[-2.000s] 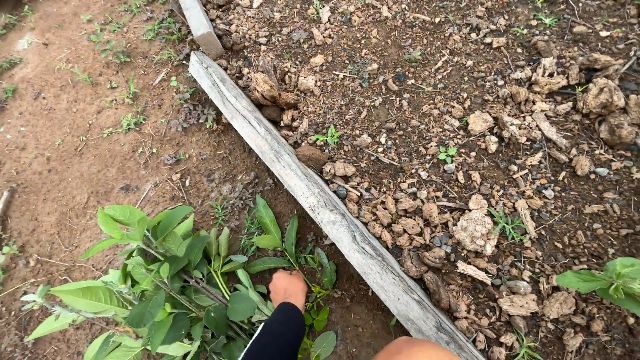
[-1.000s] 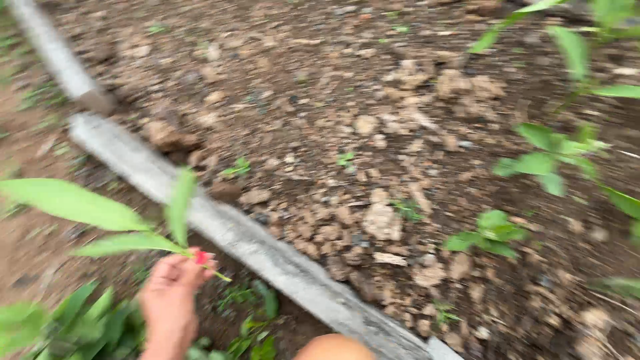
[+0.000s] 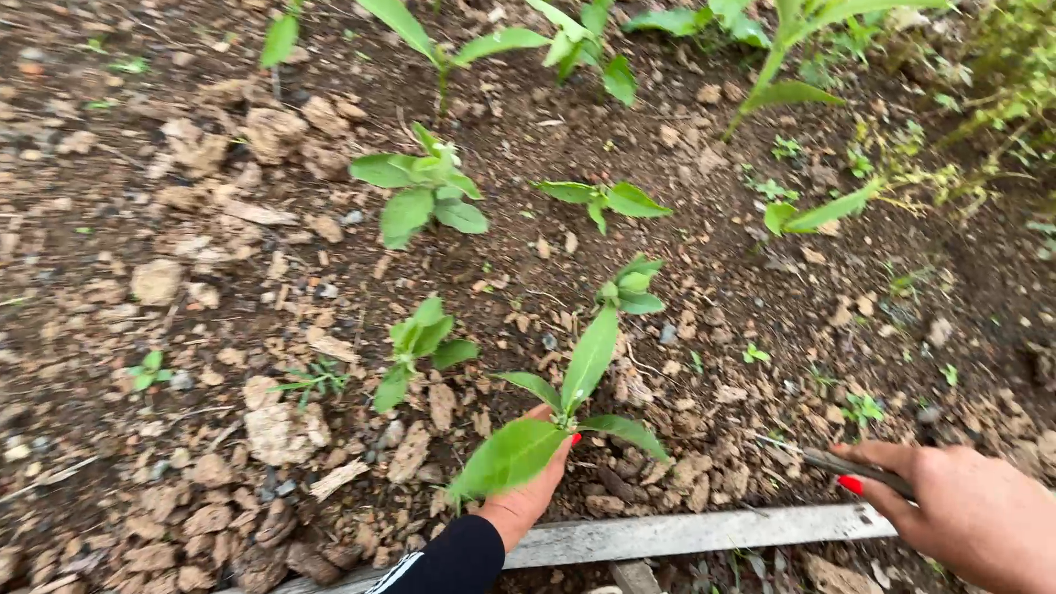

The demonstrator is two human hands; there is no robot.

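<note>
My left hand (image 3: 532,483), in a dark sleeve with white stripes, holds a leafy green cutting (image 3: 569,417) upright over the soil bed; its leaves cover part of the fingers, and its lower end is hidden. At the lower right, my right hand (image 3: 940,495) grips the dark handle of a thin-bladed tool (image 3: 858,470), probably a small knife, whose tip points left, low over the soil. Just beyond the left hand stands a small plant (image 3: 631,289). Another small leafy plant (image 3: 421,346) grows to its left. Red nails show on both hands.
A weathered wooden board (image 3: 701,532) edges the bed along the bottom. Farther back stand a broad-leaved seedling (image 3: 425,186), a low seedling (image 3: 606,200) and a taller plant (image 3: 775,74). Clods such as this one (image 3: 280,425) and wood chips cover the soil.
The view has swung right, over more of the bed. The left hand was at a leafy pile, then held a cutting over the board; now it holds one over the soil. The right hand has come into view with the tool.
</note>
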